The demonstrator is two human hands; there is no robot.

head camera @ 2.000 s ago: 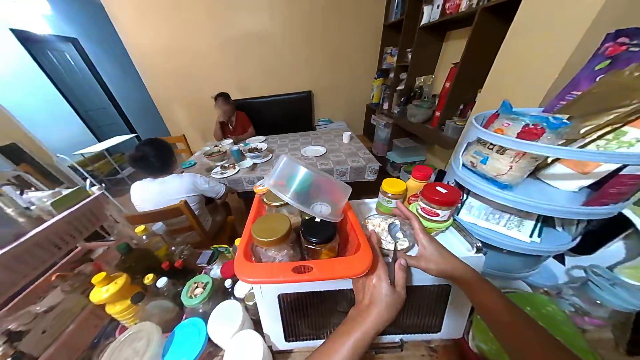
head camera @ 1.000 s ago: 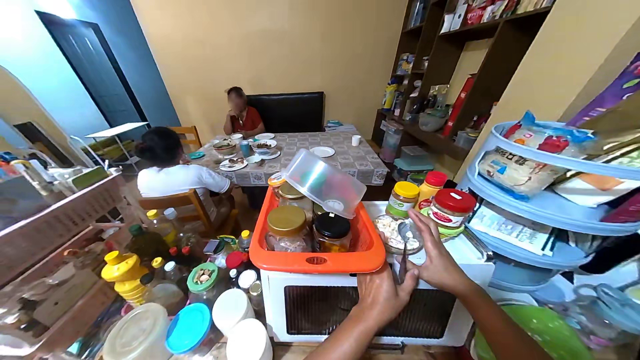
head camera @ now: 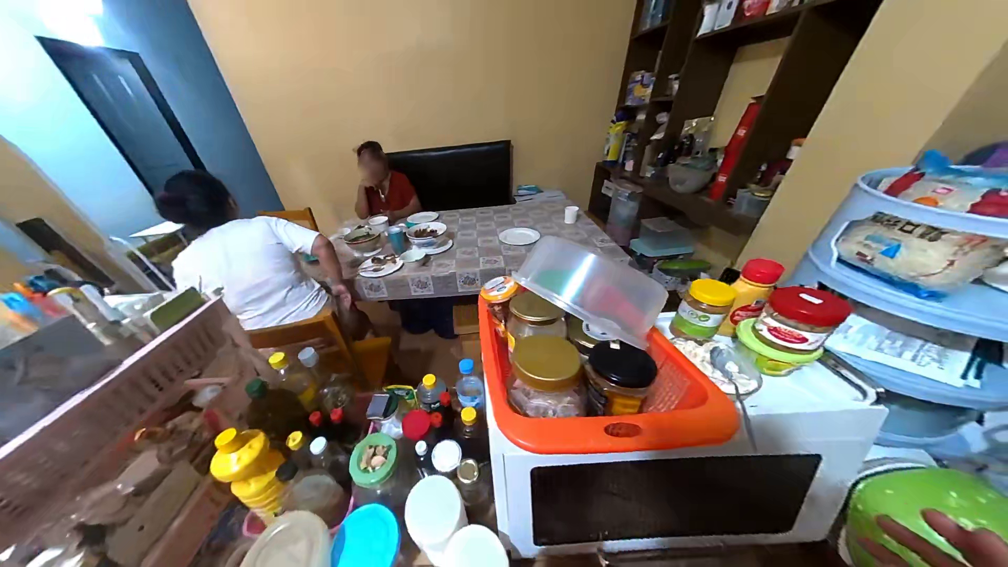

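My right hand is at the lower right corner, fingers apart over a glossy green lid or bowl; whether it touches is hard to tell. My left hand is out of view. On the white microwave oven, a clear dish of white food holds a metal spoon, its handle hanging past the front edge. Beside the dish stand a yellow-lidded jar, a red-capped bottle and a red-lidded jar. An orange plastic basket holds several jars and a tilted clear container.
Several bottles and lidded tubs crowd the lower left, beside a pink plastic rack. Blue tiered shelving with bags rises at the right. Two people sit at a dining table with plates; dark shelves stand behind.
Both hands have left the dish and spoon on the microwave oven. The right hand has moved right and down to the green object; the left hand has gone out of view.
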